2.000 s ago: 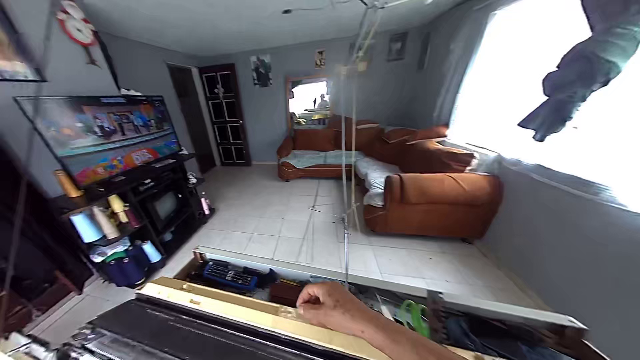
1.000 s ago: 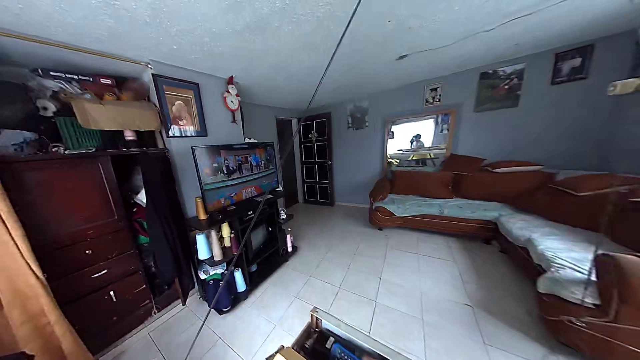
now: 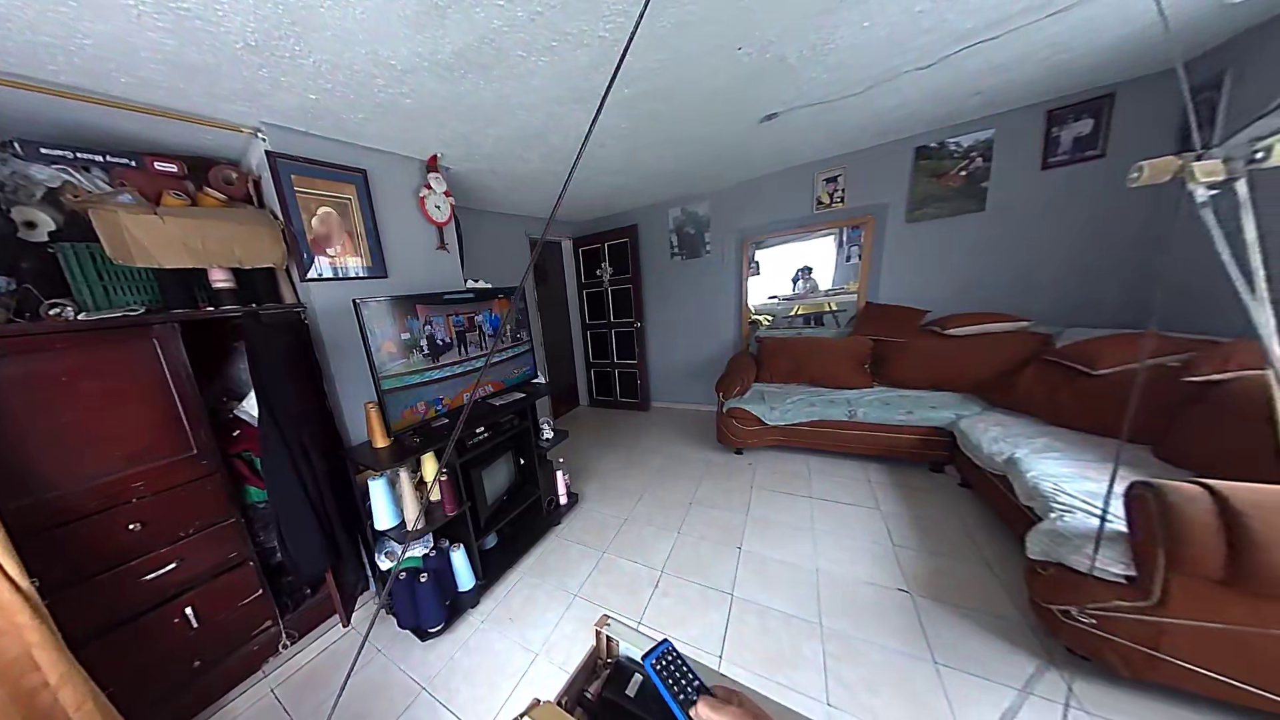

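At the bottom edge, right of the middle, my right hand (image 3: 730, 704) grips a remote control (image 3: 676, 680) with a blue edge and dark keypad. The remote is tilted over a box-like tray (image 3: 603, 640) that holds dark items. Only the fingers of this hand show. My left hand is out of the frame. Across the room a switched-on television (image 3: 445, 350) stands on a black stand (image 3: 500, 470).
Yarn cones (image 3: 383, 502) fill the stand's side shelves. A dark red wooden cabinet (image 3: 100, 400) is at the left, a brown corner sofa (image 3: 840, 435) at the right. Thin strands cross the view in front of me. Pale floor tiles (image 3: 780, 530) lie between the furniture.
The view has swung up and left since the oldest frame. There a hand rested empty-looking at the wooden edge, with a blue object in the tray; now my right hand holds a blue-edged remote.
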